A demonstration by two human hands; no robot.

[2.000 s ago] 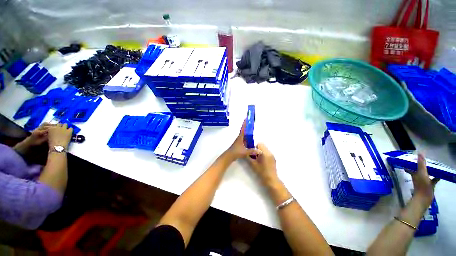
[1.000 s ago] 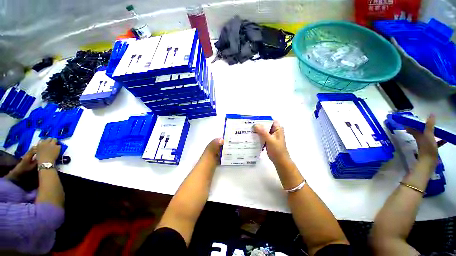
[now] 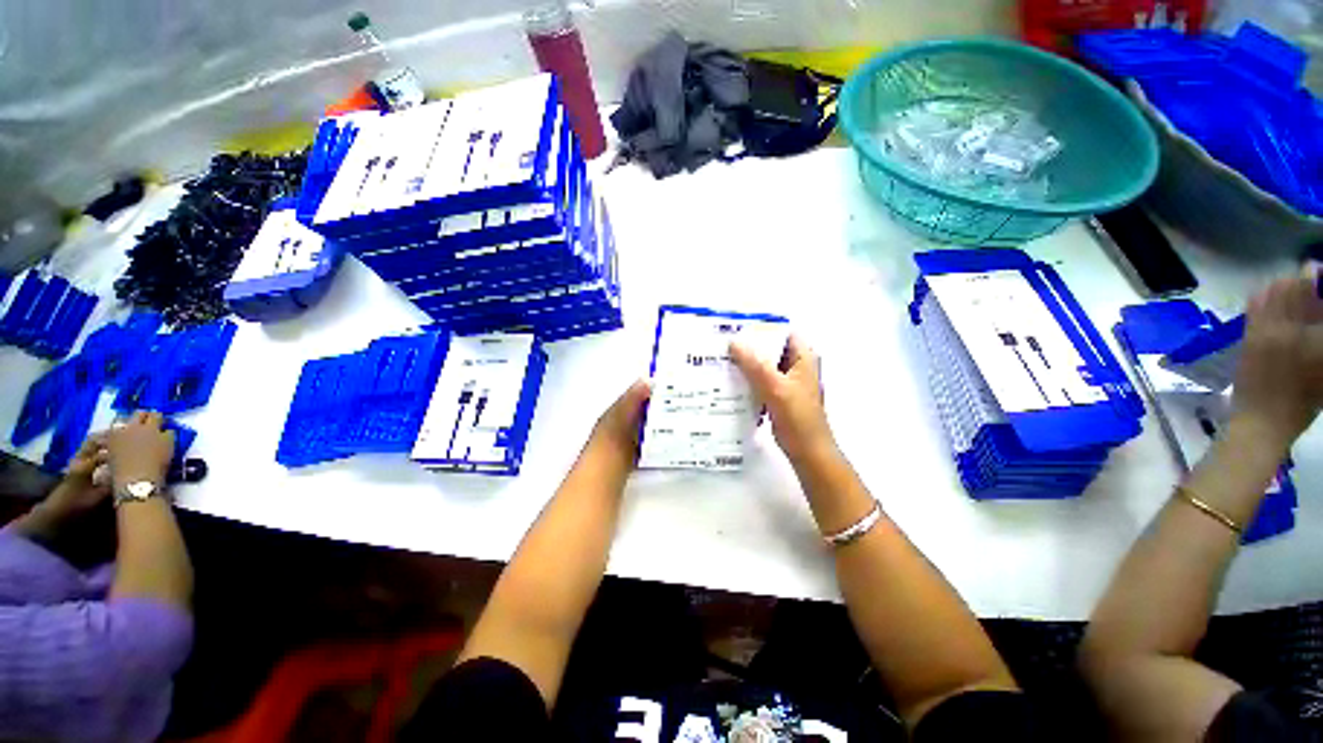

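A retail box (image 3: 699, 414) is held with its white, grey-printed back facing up, above the white table in front of me. My left hand (image 3: 627, 421) grips its left edge. My right hand (image 3: 784, 395) grips its right side, with fingers on the printed face. A blue edge shows along the box's top. A stack of open boxes (image 3: 1023, 356) with blue flaps sticking out stands to the right. A tall stack of closed boxes (image 3: 457, 203) stands left of centre.
A small box stack (image 3: 480, 405) sits beside blue trays (image 3: 353, 402). Black cables (image 3: 206, 232) lie far left. A green basket (image 3: 1001, 215) holds clear bags, near a grey basin (image 3: 1212, 138) and phone (image 3: 1143, 250). People's arms work at left (image 3: 142, 508) and right (image 3: 1233, 479).
Since two seconds ago, the box has turned from edge-on to its printed back facing up. Over the last second my hands barely moved. The person at right has raised their hand.
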